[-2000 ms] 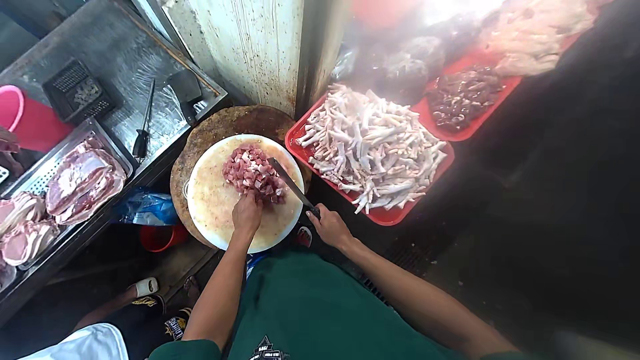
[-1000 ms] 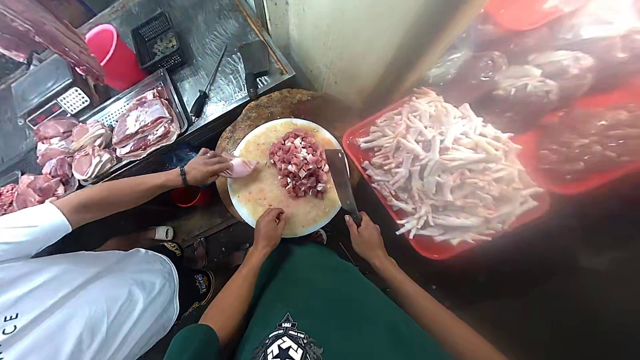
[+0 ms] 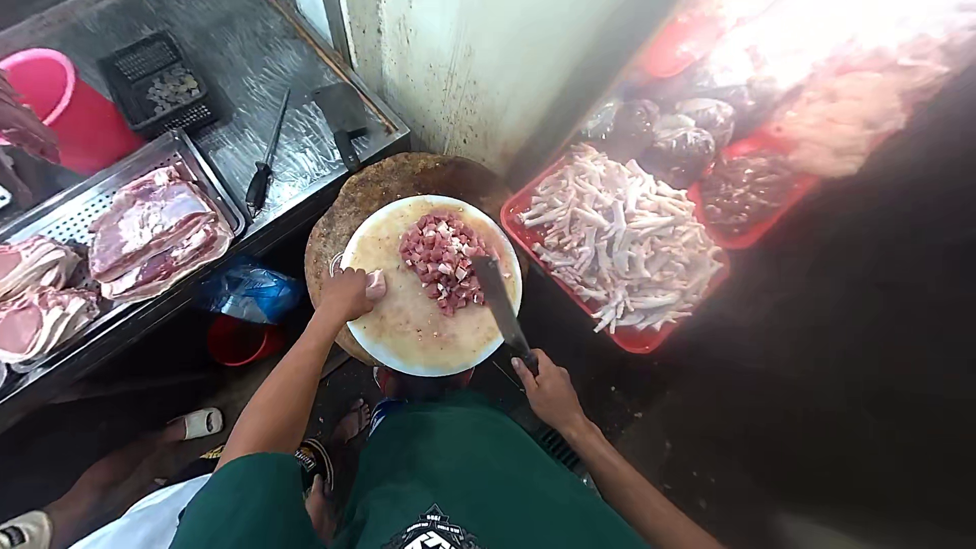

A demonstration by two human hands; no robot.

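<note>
My left hand (image 3: 347, 295) grips a pale pink piece of meat (image 3: 375, 285) at the left edge of a round white cutting board (image 3: 412, 335). A heap of diced raw meat (image 3: 442, 259) lies on the board's upper middle. In my right hand (image 3: 550, 390) is the handle of a cleaver (image 3: 499, 305); its blade tip touches or overlaps the right side of the heap. Beneath the board is a round wooden chopping block (image 3: 328, 236).
Chicken feet (image 3: 625, 236) fill a red tray at right. The metal counter at left bears a sharpening steel (image 3: 268, 156), another cleaver (image 3: 341, 114), a black basket (image 3: 156, 84) and a metal tray of meat slabs (image 3: 156, 229). Another person's leg (image 3: 114, 465) is at lower left.
One second ago another person's hand held a pale piece at the board's left edge; that hand is gone. My left hand has moved from the board's lower edge to that side and grips a piece.
</note>
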